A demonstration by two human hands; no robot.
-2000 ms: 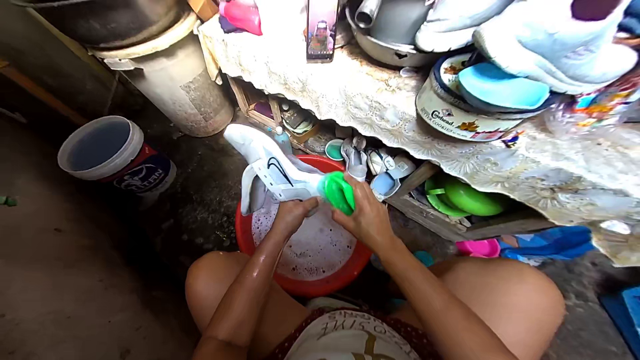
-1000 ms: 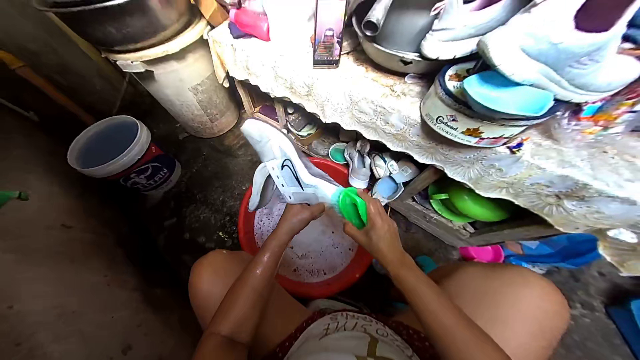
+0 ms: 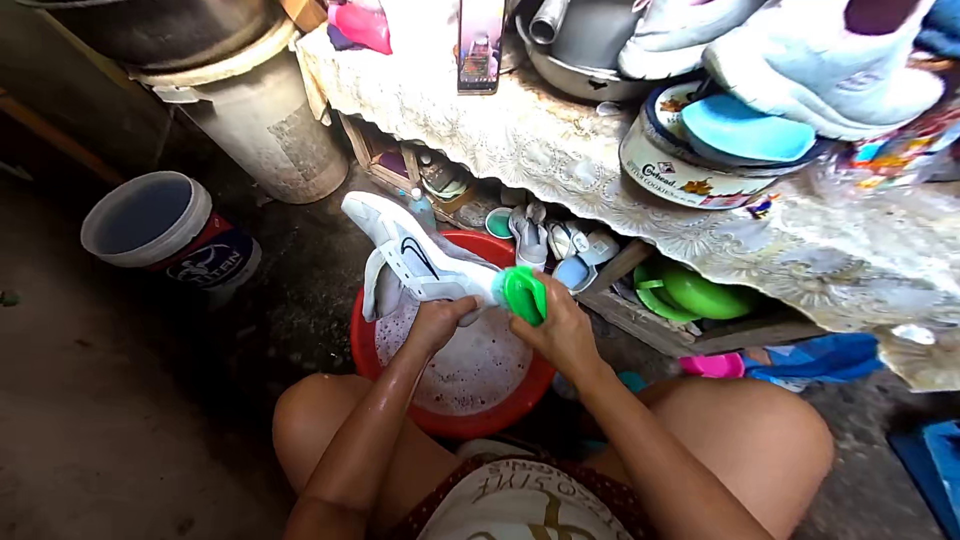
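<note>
A white Nike sneaker [image 3: 420,259] is tilted above a red plastic basin [image 3: 536,382] of sudsy water [image 3: 469,367]. My left hand [image 3: 442,322] grips the sneaker low on its side, near its right end, the thumb on the upper. In my right hand [image 3: 559,322] is a green plastic scrub brush [image 3: 525,294], its pale bristles against the right end of the sneaker. The palm-side fingers of both hands are partly hidden.
A paint bucket of water [image 3: 146,217] stands at left, near a large pale bin [image 3: 292,142]. A lace-covered table [image 3: 555,142] with a phone [image 3: 480,52], a cookie tin [image 3: 675,165] and white sneakers [image 3: 825,75] crosses the top. Shoes [image 3: 529,236] and a green basin [image 3: 705,289] sit beneath.
</note>
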